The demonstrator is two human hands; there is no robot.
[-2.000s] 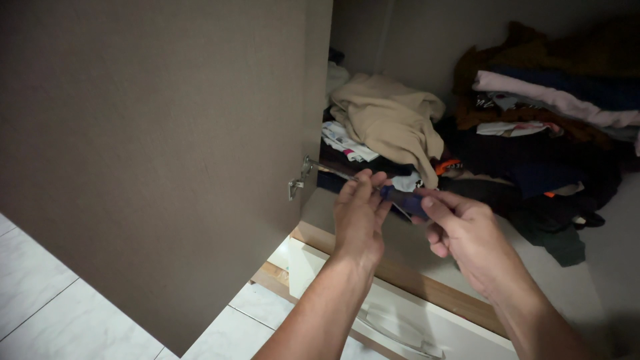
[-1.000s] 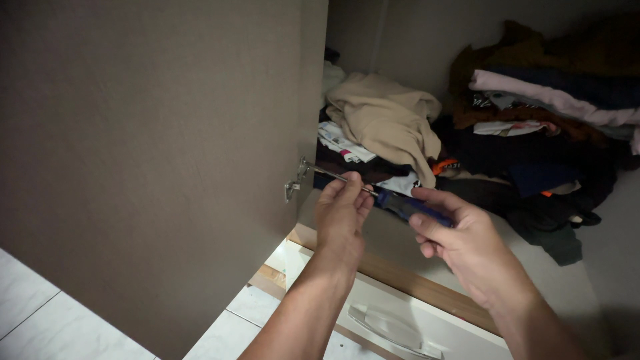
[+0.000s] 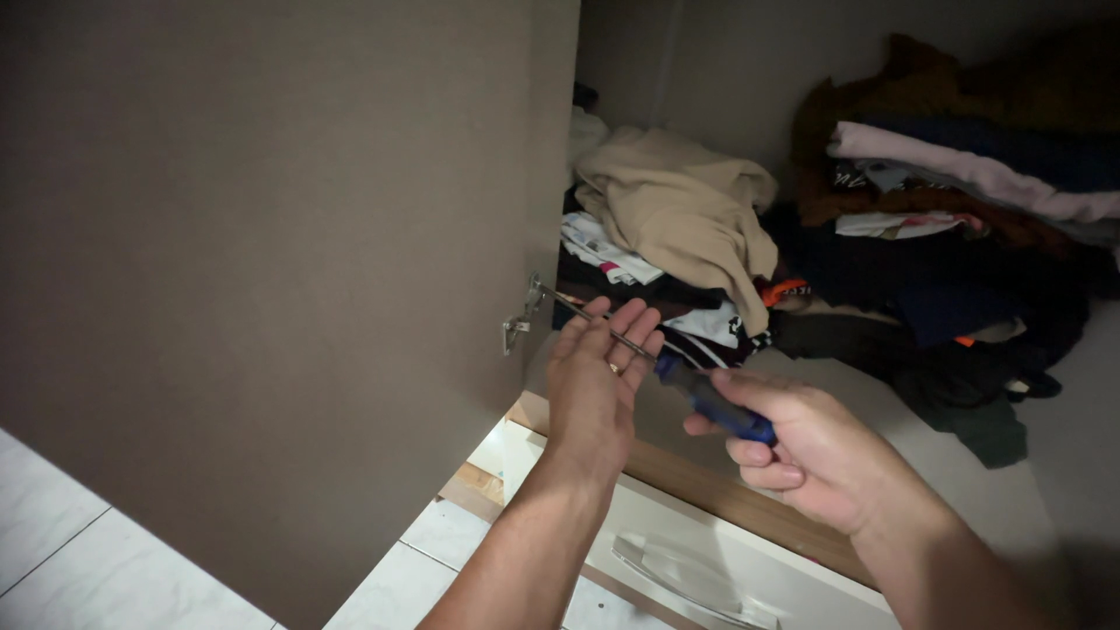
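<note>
A screwdriver (image 3: 717, 404) with a blue and dark handle lies in my right hand (image 3: 801, 451), the thumb along the top of the handle and the fingers beneath. Its long metal shaft slants up and left to a metal cabinet hinge (image 3: 528, 306) at the edge of the open cabinet door (image 3: 289, 262). My left hand (image 3: 599, 376), palm up with the fingers extended, is beside the shaft, which crosses its fingers; the thumb touches or nearly touches the shaft. One finger bears a ring. How the tip sits at the hinge is too small to tell.
Inside the cabinet, a beige garment (image 3: 682, 206) tops one heap of clothes, and a dark pile (image 3: 954, 297) with a pink folded cloth (image 3: 954, 166) is at right. Below the shelf is a white drawer front (image 3: 656, 525) with a metal handle (image 3: 674, 582). White floor tiles (image 3: 114, 560) show below the door.
My left fingers, earlier pinched at the shaft, have spread apart. My right hand has shifted its grip on the screwdriver handle.
</note>
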